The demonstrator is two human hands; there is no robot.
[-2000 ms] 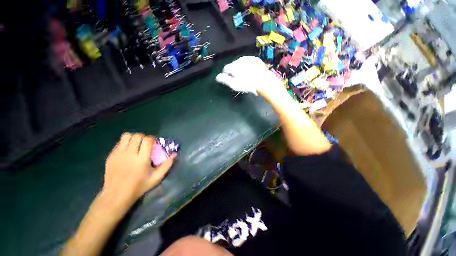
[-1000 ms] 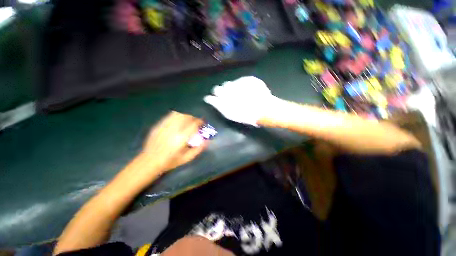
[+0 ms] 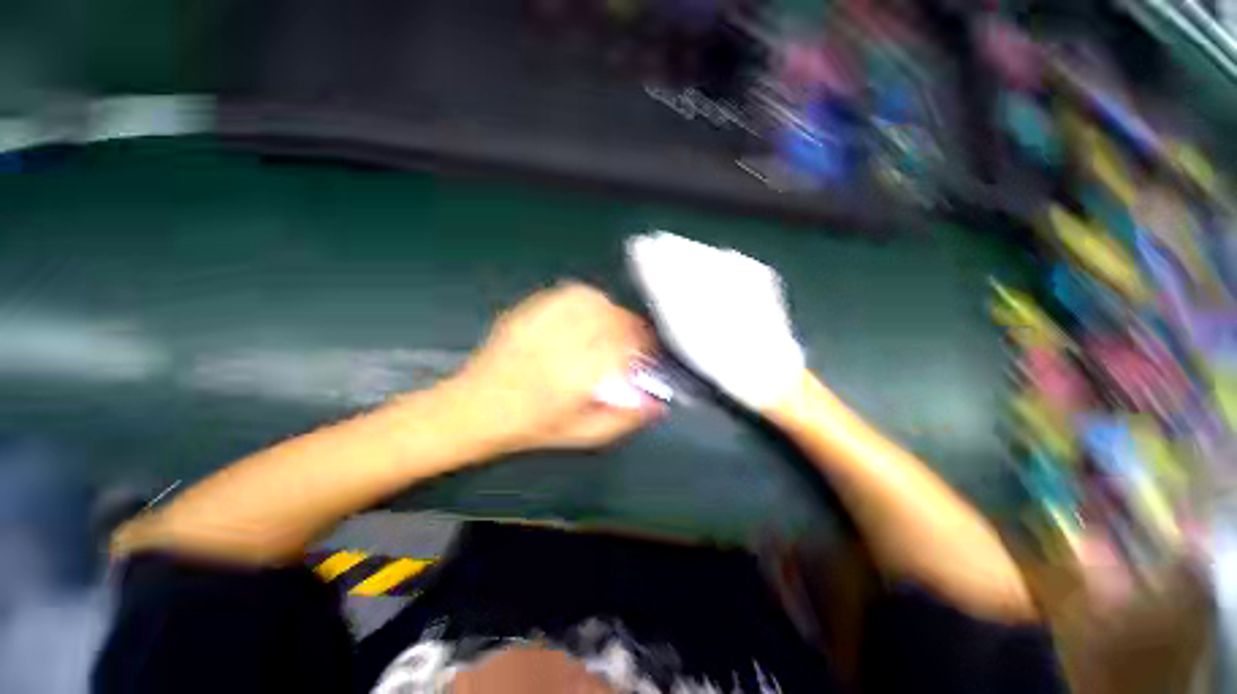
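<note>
My left hand (image 3: 563,366) is bare and closed around a small clipped workpiece (image 3: 642,388). Only a pale pink and white bit with a dark edge shows at the fingertips. My right hand (image 3: 726,319) wears a white glove and is just right of my left hand, over the green bench (image 3: 448,244). Its fingers are blurred into one white shape, so I cannot tell whether it holds anything or touches the workpiece.
A black compartment tray (image 3: 488,102) lies across the far side, with coloured clips at its right part. A loose clip pile (image 3: 1112,353) is at the right. Part of a brown cardboard box (image 3: 1126,637) shows at the lower right. Everything is motion-blurred.
The view has swung left, so the tray and clips appear further right. My two hands have come close together. My left hand still holds the workpiece.
</note>
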